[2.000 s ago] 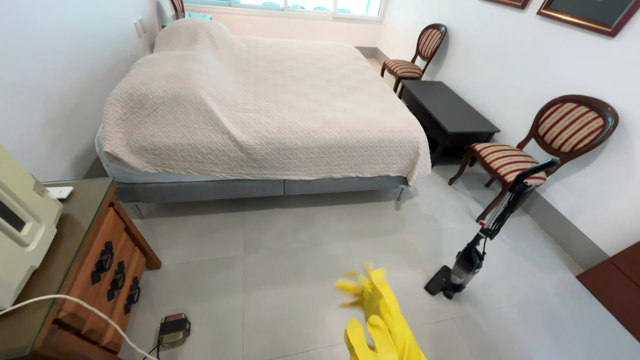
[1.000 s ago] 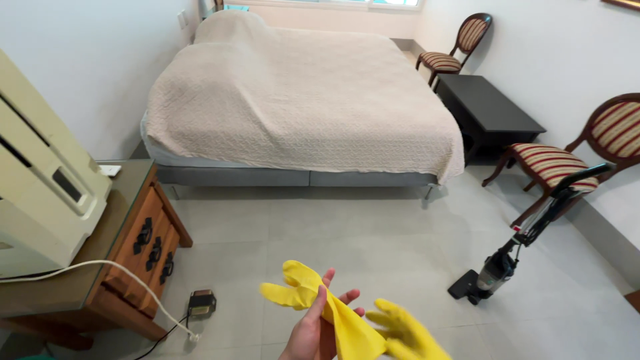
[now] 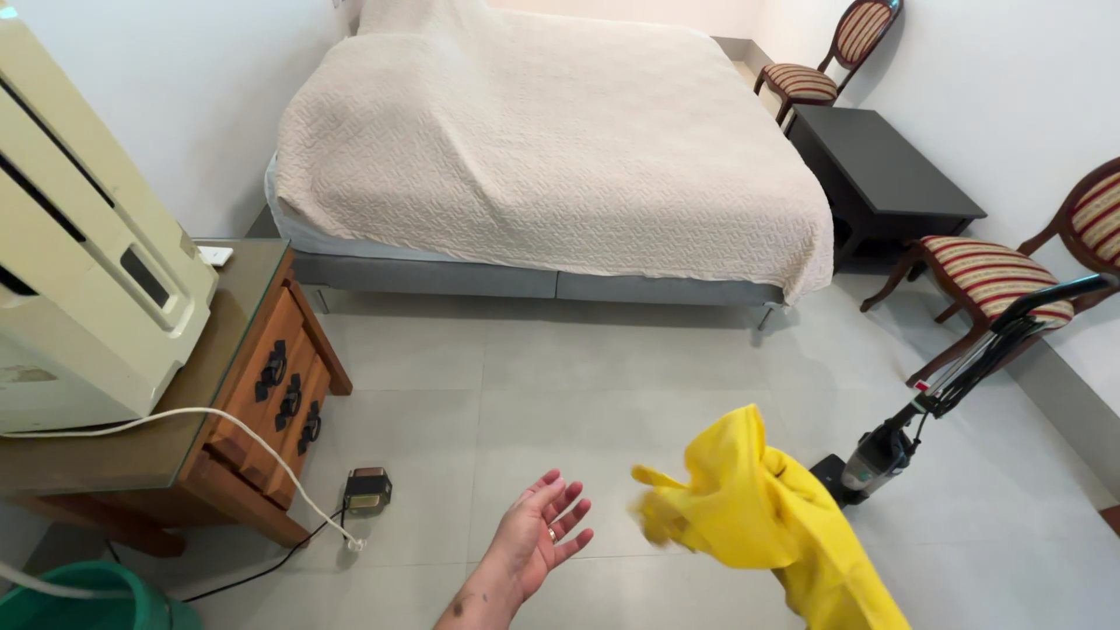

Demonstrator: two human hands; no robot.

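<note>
My left hand (image 3: pixel 541 534) is bare, palm turned up, with its fingers apart and a ring on one finger; it holds nothing. To its right, my right hand (image 3: pixel 792 481) wears a long yellow rubber glove and grips a second yellow rubber glove (image 3: pixel 731 516). That loose glove hangs toward my left hand without touching it, its finger ends blurred. Its folds hide most of my right fingers.
Ahead stands a bed with a quilted cover (image 3: pixel 560 157). At left are a wooden drawer cabinet (image 3: pixel 254 376), a cream appliance (image 3: pixel 96 262), a green bucket (image 3: pixel 96 595), and a small transformer (image 3: pixel 367 490) with cords. An upright vacuum cleaner (image 3: pixel 884 455), striped chair (image 3: pixel 989 271) and black table (image 3: pixel 884 162) stand right.
One second ago my left hand was against a yellow glove; now it is free and apart from it. The loose glove is now in my gloved right hand.
</note>
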